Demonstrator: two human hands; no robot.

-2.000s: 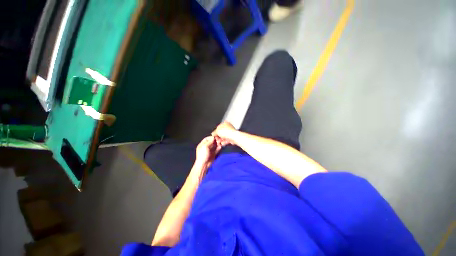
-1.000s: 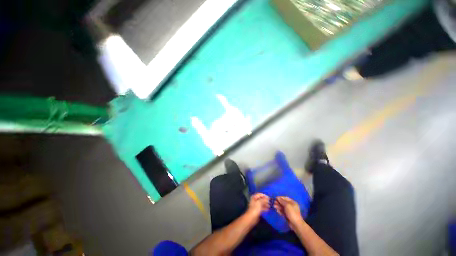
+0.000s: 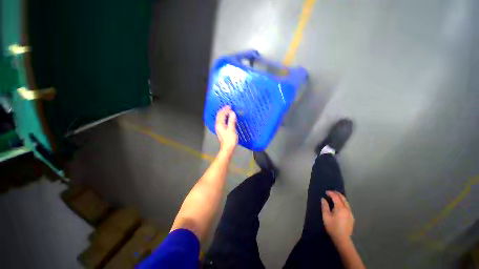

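A blue plastic stool [image 3: 257,100] with a slotted seat is in front of me, tilted, with its legs showing toward the upper right. My left hand [image 3: 226,128] is at the near left part of the seat, with its fingertips on the slots; it seems to grip the seat there, though the fingertips are partly hidden. My right hand [image 3: 337,214] is empty, fingers slightly apart, over my right thigh and away from the stool.
A green bench [image 3: 31,118] with pale strips at its edge [image 3: 35,94] stands at the left. Brown cardboard boxes [image 3: 113,231] are on the floor at lower left. Yellow lines [image 3: 299,34] cross the grey floor. My shoes [image 3: 336,135] are near the stool.
My hands were together over the stool and have separated. My left hand has reached forward to the seat, my right hand has moved aside. The stool is now farther forward; the view has turned off the bench.
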